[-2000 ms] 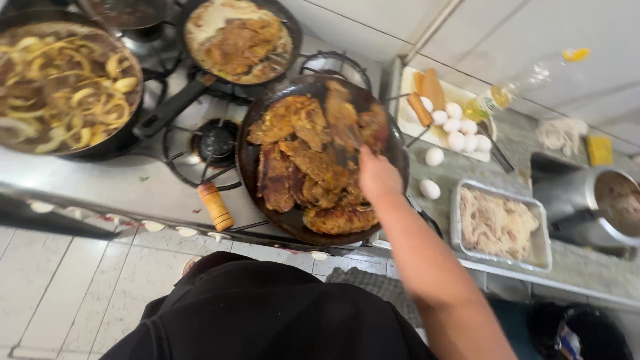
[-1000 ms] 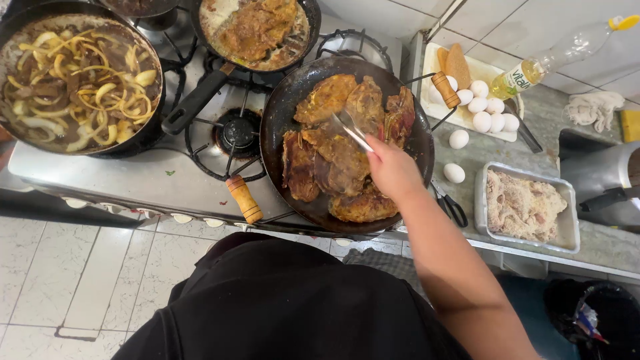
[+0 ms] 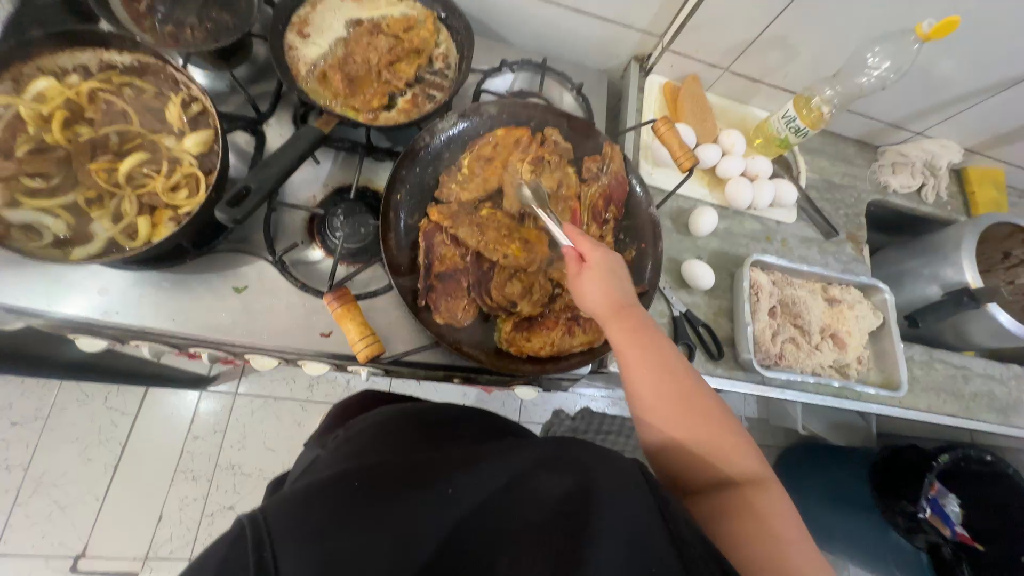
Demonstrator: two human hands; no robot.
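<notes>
My right hand (image 3: 598, 272) grips the handle of a metal utensil (image 3: 546, 214), perhaps a fork or spoon; its blurred head touches the browned meat. Several seared meat pieces (image 3: 488, 236) lie overlapping in a wide dark pan (image 3: 408, 264) with two wooden side handles, the near one (image 3: 354, 326) at lower left and the far one (image 3: 675, 145) at upper right. My left hand is out of view. Behind stands a smaller frying pan (image 3: 460, 56) with one piece of meat (image 3: 380, 60) in pale liquid. A large pan at the left holds onion rings (image 3: 136, 176) over dark meat.
An unlit-looking burner (image 3: 350, 226) lies between the pans. Right of the stove are eggs (image 3: 738, 192), two of them loose on the counter, black-handled scissors (image 3: 696, 332), a metal tray of breaded food (image 3: 816, 320), an oil bottle (image 3: 816, 116), a cloth (image 3: 918, 168) and a metal pot (image 3: 928, 260).
My right hand stays over the wide pan with the metal utensil. Its head now touches the meat nearer the middle and back of the pan than two seconds ago is too blurred to confirm.
</notes>
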